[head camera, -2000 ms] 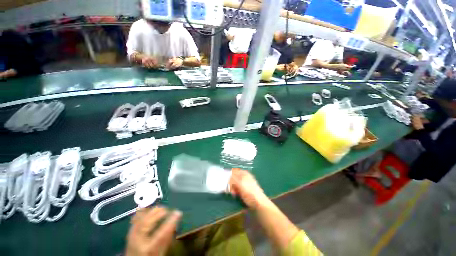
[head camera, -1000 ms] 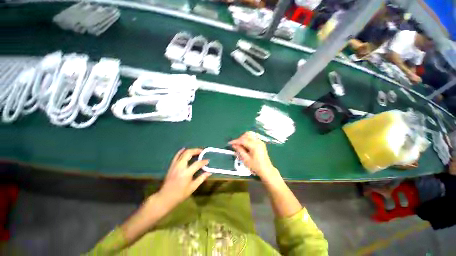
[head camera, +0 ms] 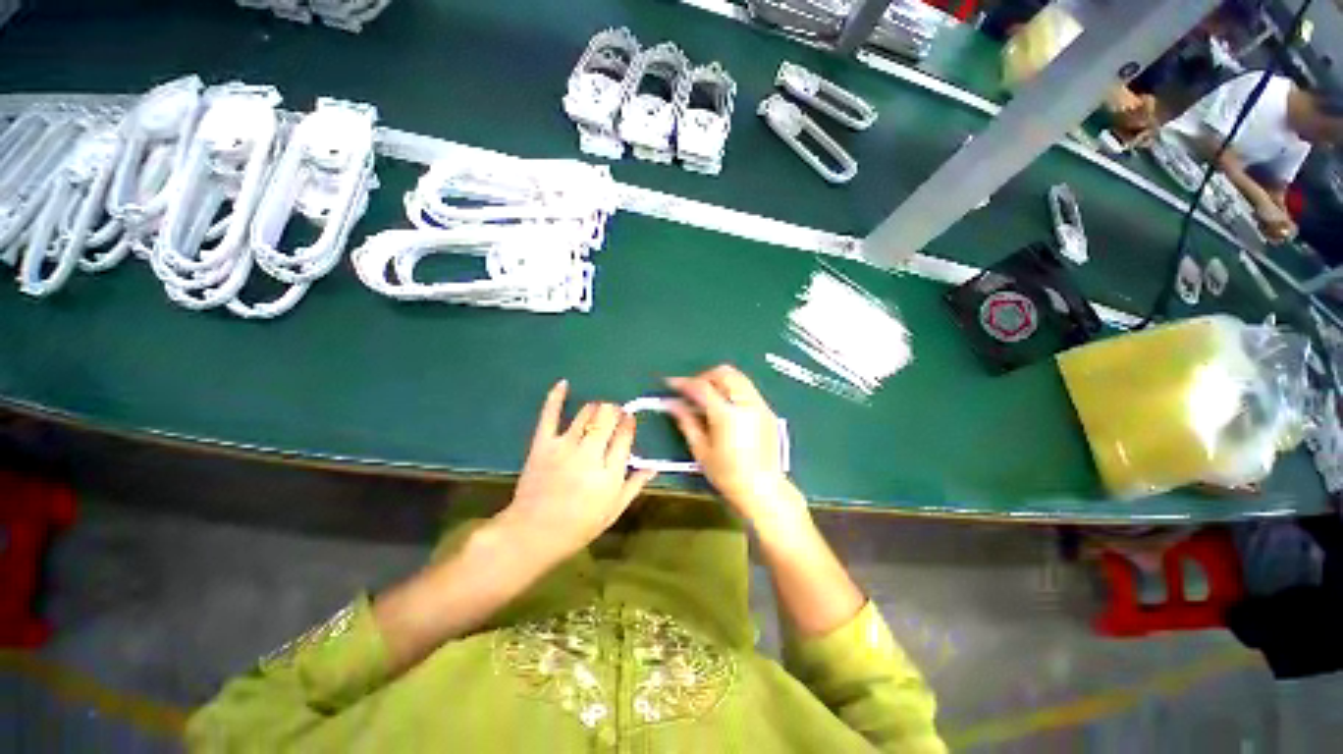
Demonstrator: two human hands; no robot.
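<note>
A white plastic frame (head camera: pixel 667 466) lies flat near the front edge of the green bench, between my hands. My left hand (head camera: pixel 579 469) holds its left end, with fingertips on the rim. My right hand (head camera: pixel 732 439) is over its right part and covers most of that end; its thumb and index finger are close together at the frame's upper edge. Whether a strip is between them cannot be told. A pile of thin white strips (head camera: pixel 851 330) lies beyond and to the right of my right hand, with a few strips apart at its left.
Stacked white frames (head camera: pixel 501 273) lie at left, with thick rows (head camera: pixel 221 192) farther left. A pale rail (head camera: pixel 737 224) and grey post (head camera: pixel 1002 140) stand beyond. A black fan-like unit (head camera: pixel 1010 312) and yellow-filled clear bag (head camera: pixel 1164 405) are at right. A person (head camera: pixel 1245 125) sits opposite.
Since one second ago, the view has shifted and the bench things appear higher. My right hand has moved left along the frame and now covers its right end. Earlier, my right hand set the frame down.
</note>
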